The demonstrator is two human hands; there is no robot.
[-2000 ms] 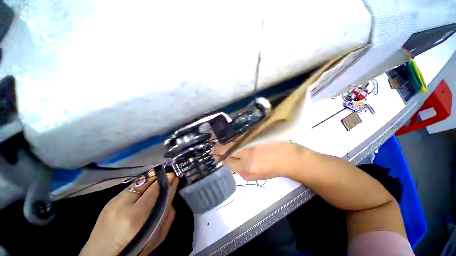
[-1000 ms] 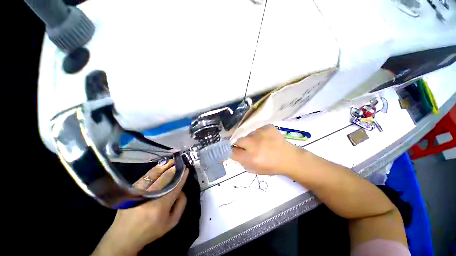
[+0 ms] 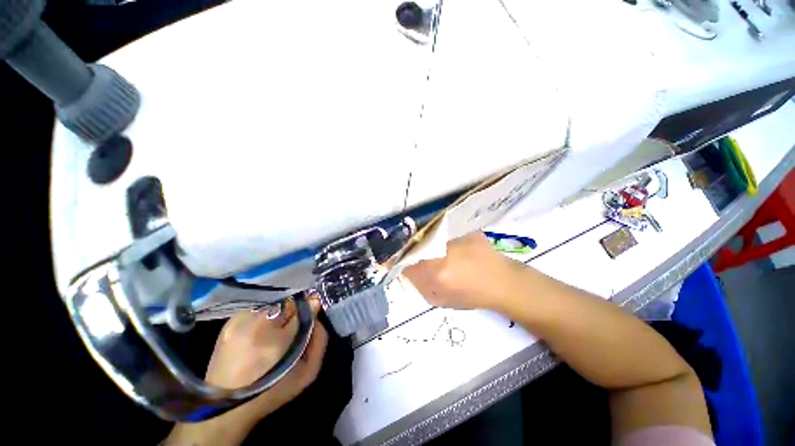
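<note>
The white sewing machine head (image 3: 349,113) fills the upper middle. Black fabric (image 3: 327,392) lies beneath my left hand (image 3: 266,348), which is partly hidden by the chrome guard loop (image 3: 113,340). Its fingers are bent near the needle area; their tips and any grip are hidden. My right hand (image 3: 462,274) is at the right of the ribbed grey knob (image 3: 359,312), fingers curled. Its fingertips are partly covered by the knob and the cardboard piece (image 3: 506,196), so a grip cannot be made out. The needle and presser foot are hidden.
Blue-green snips (image 3: 513,243) lie behind my right wrist. A shiny cluster (image 3: 632,199) and a brown square (image 3: 619,243) lie further right, with green-yellow handles (image 3: 739,165) beyond. Loose threads (image 3: 449,335) lie near the ruler-marked edge (image 3: 488,379). A blue bin (image 3: 728,348) and red stool (image 3: 767,231) are at right.
The view has drawn back and shifted, so more of the machine head shows. My left fingers, flatter on the fabric before, are now more bent. My right hand stays beside the knob.
</note>
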